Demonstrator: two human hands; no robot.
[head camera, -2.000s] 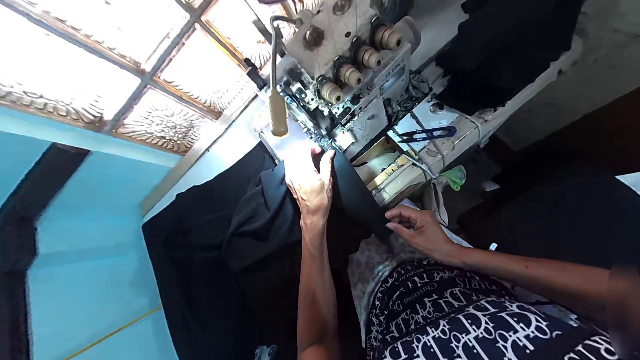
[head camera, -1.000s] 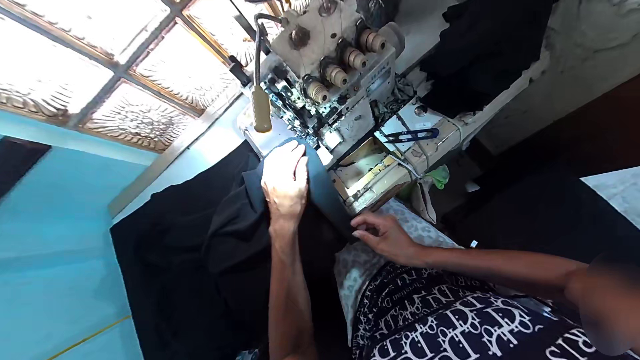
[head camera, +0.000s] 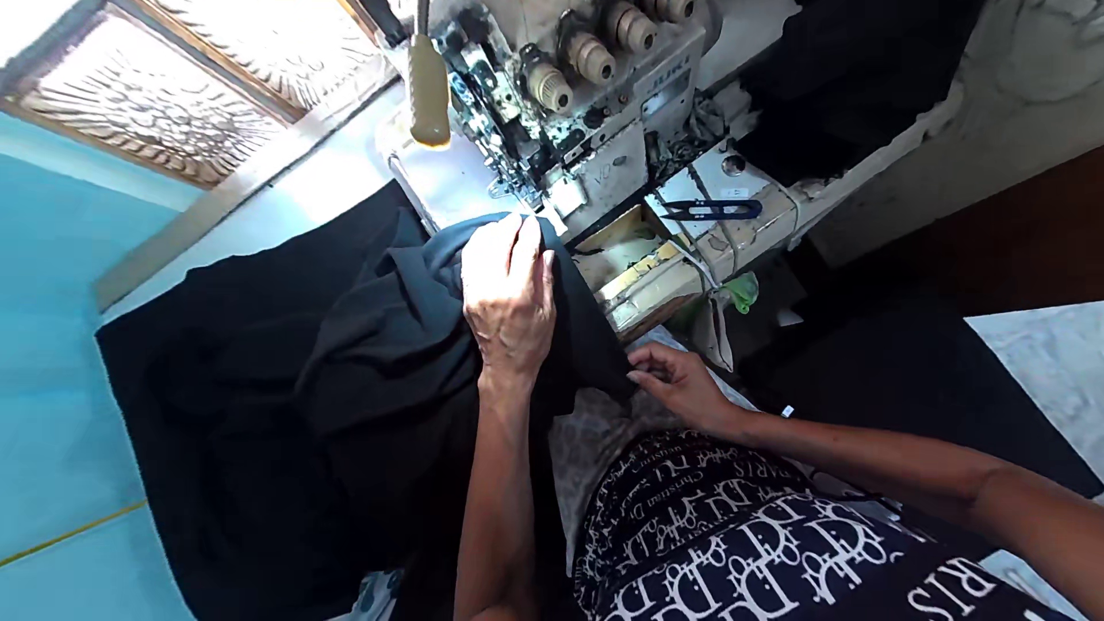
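Observation:
A large dark cloth (head camera: 362, 345) lies over the left side of the sewing table, its upper edge close to the presser foot of a Juki overlock machine (head camera: 595, 112). My left hand (head camera: 509, 297) rests on the cloth just below the presser foot, fingers close together, palm hidden; whether it grips a fold cannot be seen. My right hand (head camera: 677, 379) pinches the cloth's lower right corner between thumb and fingertips, near the table's front edge. A lamp with a cream-coloured head (head camera: 429, 95) hangs over the machine's work plate (head camera: 453, 177).
Blue thread snips (head camera: 711, 210) lie right of the machine, beside a small open compartment (head camera: 625, 250). More dark cloth (head camera: 845, 78) is heaped at the upper right. A patterned glass window (head camera: 155, 103) and a light blue wall (head camera: 52, 362) border the left.
Both hands keep about the same places on the cloth, left by the presser foot and right at the corner. The view has shifted somewhat.

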